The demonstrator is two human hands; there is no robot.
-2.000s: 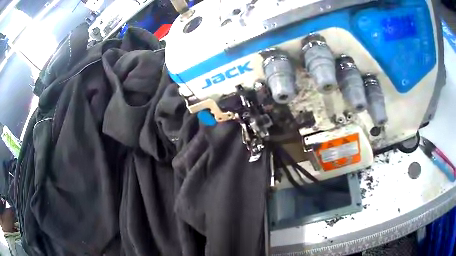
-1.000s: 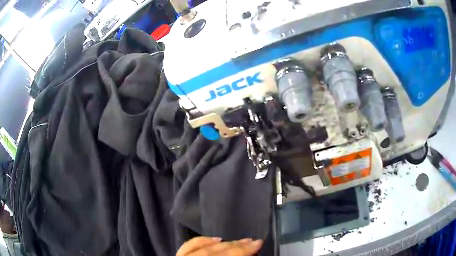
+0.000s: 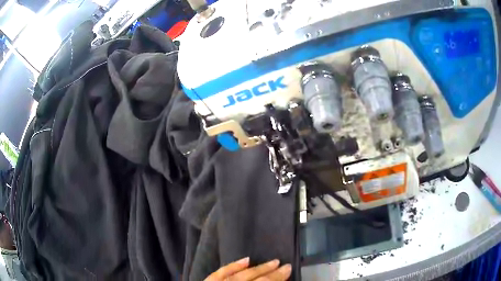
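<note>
Dark charcoal cloth (image 3: 252, 219) runs from the presser foot (image 3: 283, 178) of the white overlock machine (image 3: 247, 77) down to the bottom edge of the picture. Its right edge lies along the foot. One of my hands (image 3: 250, 272) rests on it at the bottom centre, cut off by the picture's edge; only spread fingers show. It looks like my left hand, lying flat with nothing visibly gripped. My other hand is out of the picture. A larger heap of the same cloth (image 3: 82, 181) fills the left side.
Four grey tension dials (image 3: 324, 99) and an orange warning label (image 3: 383, 184) are on the machine. Dark trimmings (image 3: 409, 219) lie on the table. A red-and-blue tool (image 3: 486, 185) lies at the right edge. A curved ruler edge (image 3: 439, 270) borders the table.
A hand has come in at the bottom onto the cloth. The cloth below the foot lies flatter and straighter than before. The camera view has shifted slightly.
</note>
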